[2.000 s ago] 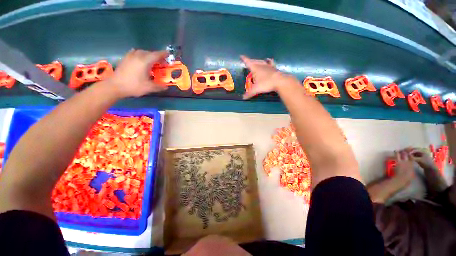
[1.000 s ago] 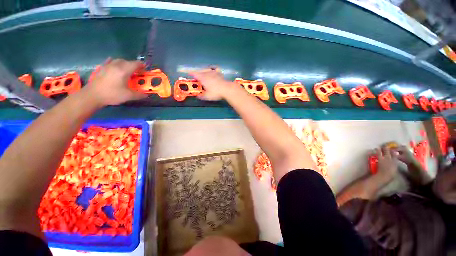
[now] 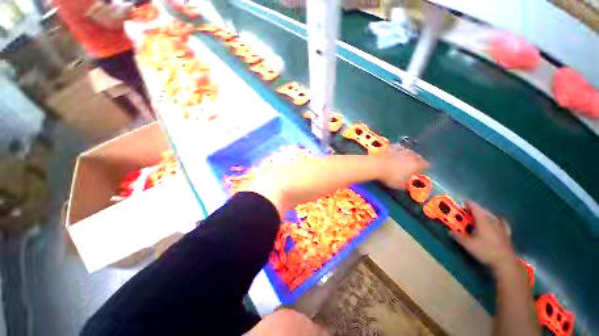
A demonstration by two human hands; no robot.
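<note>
My left hand [image 3: 399, 168] is over the belt, its fingers around the left part of an orange controller shell [image 3: 419, 188]. The hand hides the rest of that shell. My right hand [image 3: 487, 236] has its thumb and fingers around the right end of another shell [image 3: 448, 214], just beside the first. Both shells are at the near side of the green conveyor belt [image 3: 446, 151]. My right hand is slightly blurred.
More shells [image 3: 366, 138] line the belt on both sides. A blue bin [image 3: 382, 216] of small orange parts lies under my left forearm. A cardboard tray [image 3: 400, 295] holds tiny grey parts. A metal post [image 3: 323, 65] rises by the belt. A carton [image 3: 125, 233] and a person in orange [image 3: 95, 29] are left.
The view has swung left, bringing the carton, post and person in orange into sight. The person in brown is out of view. My right hand has moved onto the right end of a shell.
</note>
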